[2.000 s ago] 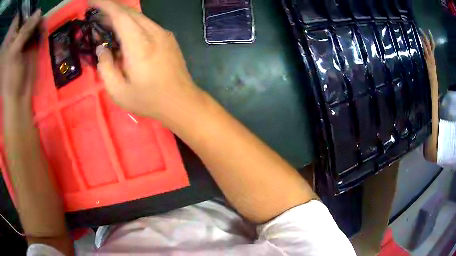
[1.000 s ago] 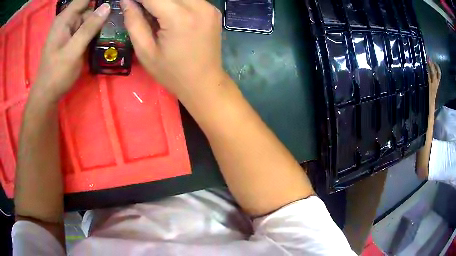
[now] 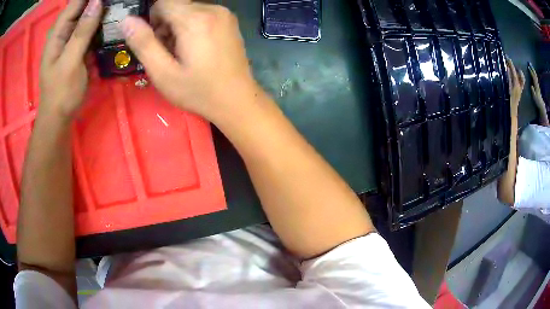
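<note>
A black handheld device [image 3: 123, 59] with a round gold button lies at the top of the red foam tray [image 3: 108, 222], its upper end cut off by the picture's edge. Its screen part looks pale grey. My left hand [image 3: 66, 66] is along its left side, fingers at its edge. My right hand [image 3: 196, 57] is on its right side, with the thumb over the screen, slightly blurred. A small whitish piece [image 3: 141, 82] shows just below the device. I cannot tell if the device is lifted off the foam.
A smartphone [image 3: 292, 19] lies on the dark green mat [image 3: 307, 114] at the top middle. A glossy black blister tray [image 3: 449, 121] stands right of it. At the far right are another person's hands [image 3: 515, 81] and white sleeve [image 3: 532, 184]. A thin white sliver [image 3: 162, 119] lies on the foam.
Two dark parts seen apart at first have given way to one device between both hands. Since the middle frame, its screen area looks paler and my right thumb has moved over it.
</note>
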